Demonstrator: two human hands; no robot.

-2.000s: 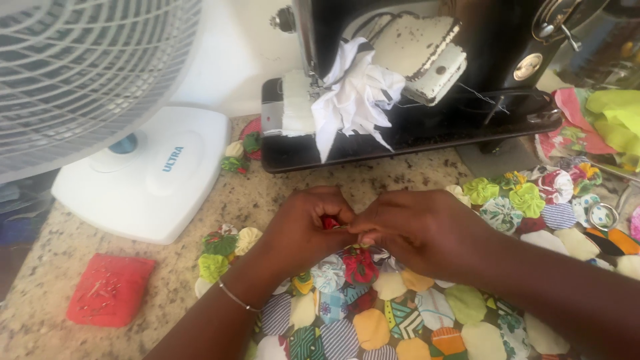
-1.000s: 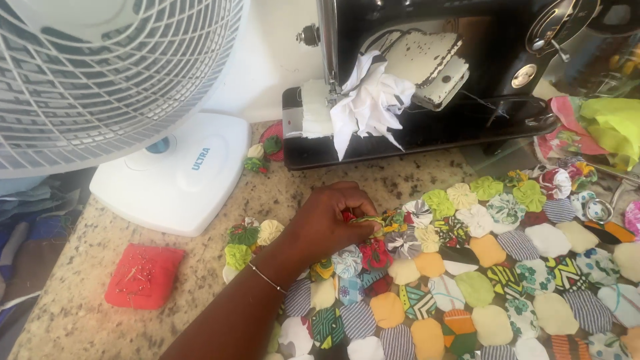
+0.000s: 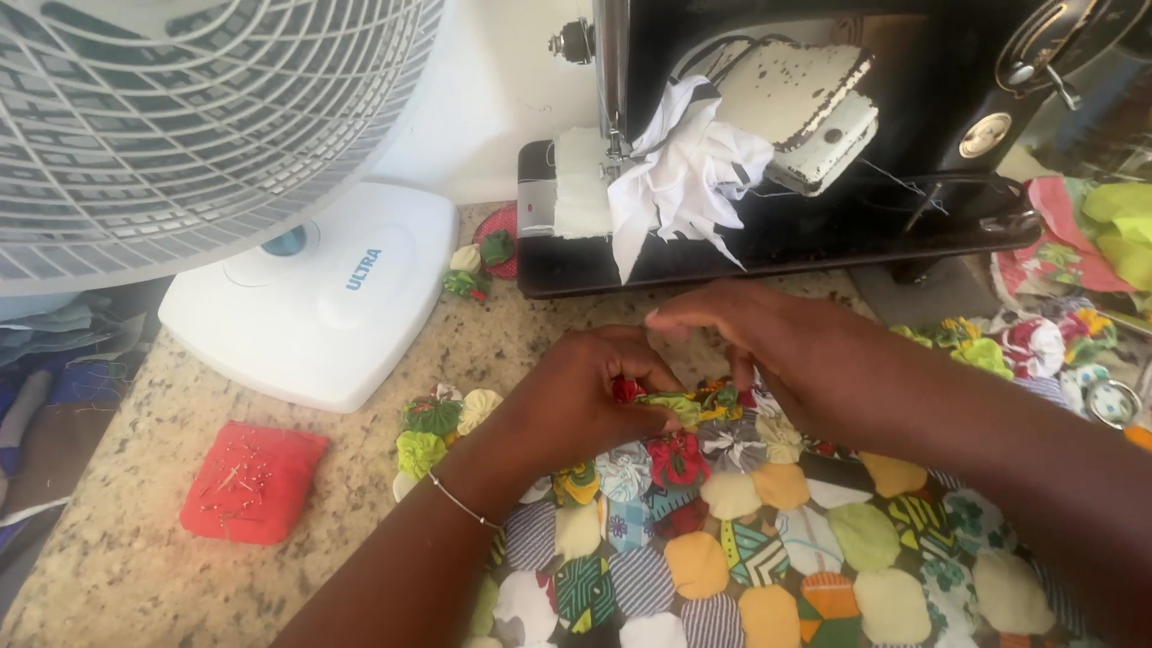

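Note:
A patchwork of round gathered fabric yo-yos (image 3: 697, 562) lies over the near part of the granite worktop. My left hand (image 3: 598, 391), a thin bracelet at its wrist, pinches red and yellow-green fabric yo-yos (image 3: 679, 408) at the patchwork's far edge. Just to the right, my right hand (image 3: 765, 337) arches over the same edge, its thumb and forefinger spread and its lower fingers by the fabric; whether they grip it is hidden. No needle can be made out between them. To the left of my left forearm sits a red pincushion (image 3: 254, 481) full of pins.
A black sewing machine (image 3: 810, 247) stands behind my hands, white cloth (image 3: 688, 162) bunched at its needle. At the left a white fan (image 3: 315, 297) takes up the corner. Small loose yo-yos (image 3: 466, 261) lie by the machine's base. Scissors (image 3: 1114, 402) and bright fabric scraps (image 3: 1066, 238) are at the right.
My right hand, at the patchwork edge two seconds ago and out of view one second ago, is back beside my left hand. My left hand has stayed at the edge.

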